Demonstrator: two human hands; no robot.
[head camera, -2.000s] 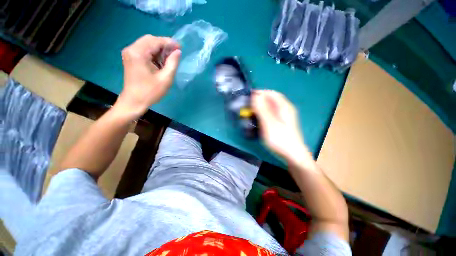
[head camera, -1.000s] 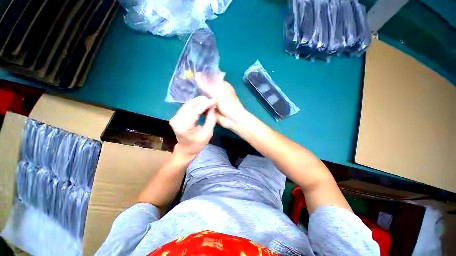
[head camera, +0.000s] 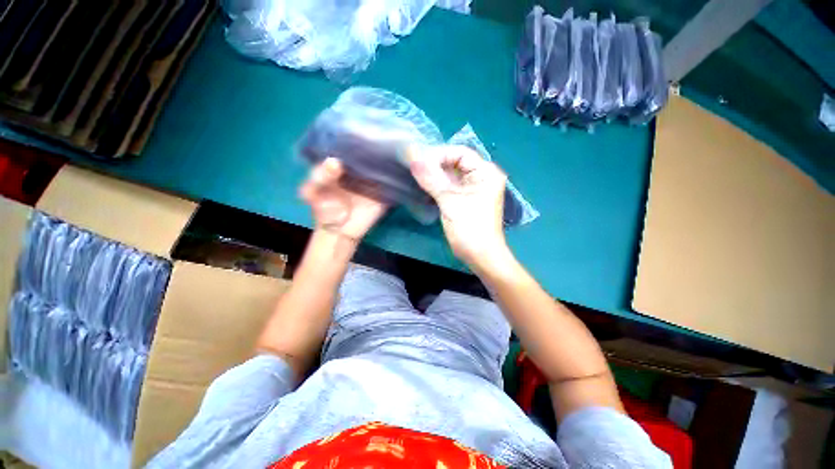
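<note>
My left hand and my right hand both hold a dark part in a clear bag above the front of the green mat. The bagged part is blurred and lies roughly crosswise between the hands. My left hand grips its left underside, my right hand its right end. A second bagged part lies on the mat, partly hidden behind my right hand.
A pile of empty clear bags is at the far side. A row of bagged parts stands near the metal post. Stacked dividers are far left, a cardboard sheet right. An open carton at lower left holds bagged parts.
The bagged part has turned from upright to crosswise and moved closer. My right hand has moved right to its right end; my left hand now grips its left side.
</note>
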